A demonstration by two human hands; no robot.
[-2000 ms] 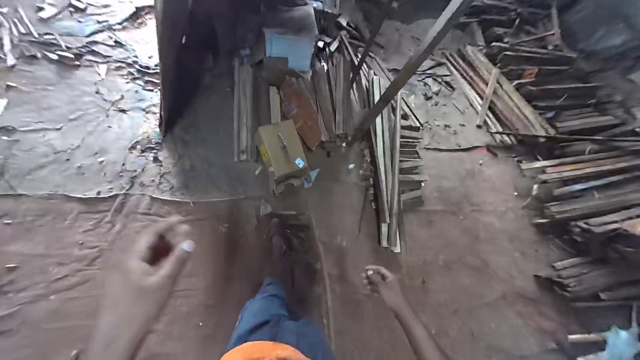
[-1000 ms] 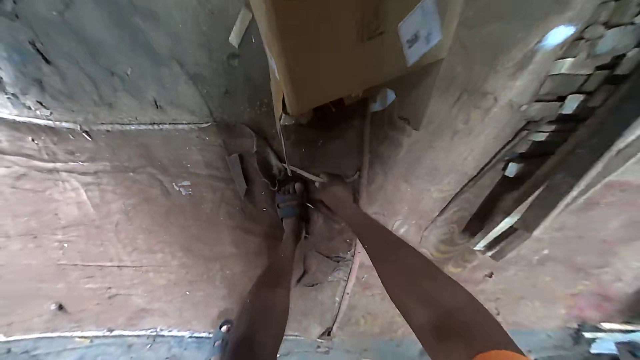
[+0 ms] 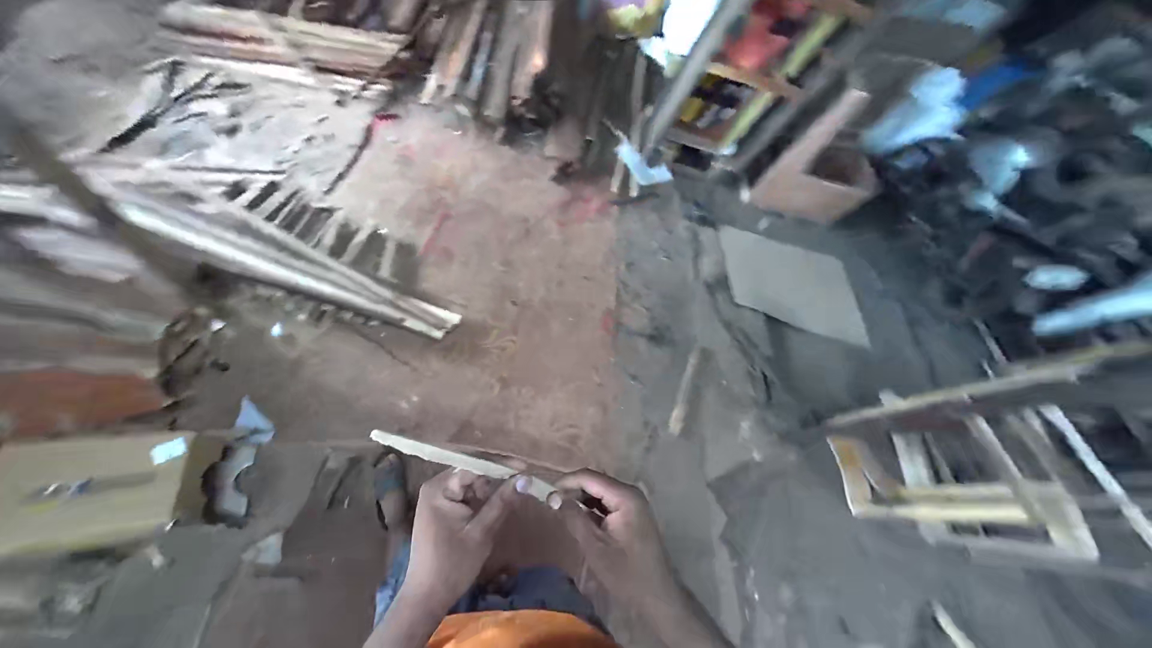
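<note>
Close in front of my body, both hands are on a thin, pale strip of wood (image 3: 441, 453). My left hand (image 3: 463, 522) grips it near its middle, between thumb and fingers. The strip's right end lies between the thumb and fingers of my right hand (image 3: 612, 522). Its left end points out free to the left, above my sandalled foot (image 3: 391, 490). The fingers of both hands nearly touch. Blur hides the strip's finer detail.
A cardboard box (image 3: 90, 490) stands at the left. Long wooden slats (image 3: 297, 261) lie on the floor at upper left. A flat grey sheet (image 3: 792, 283) lies right of centre, and a wooden frame (image 3: 963, 504) stands at the right. A small cardboard box (image 3: 814, 184) is farther back.
My right hand, low near my foot one second ago, is now up in front of my body. Both hands now hold the wood strip. The view has swung far to the right.
</note>
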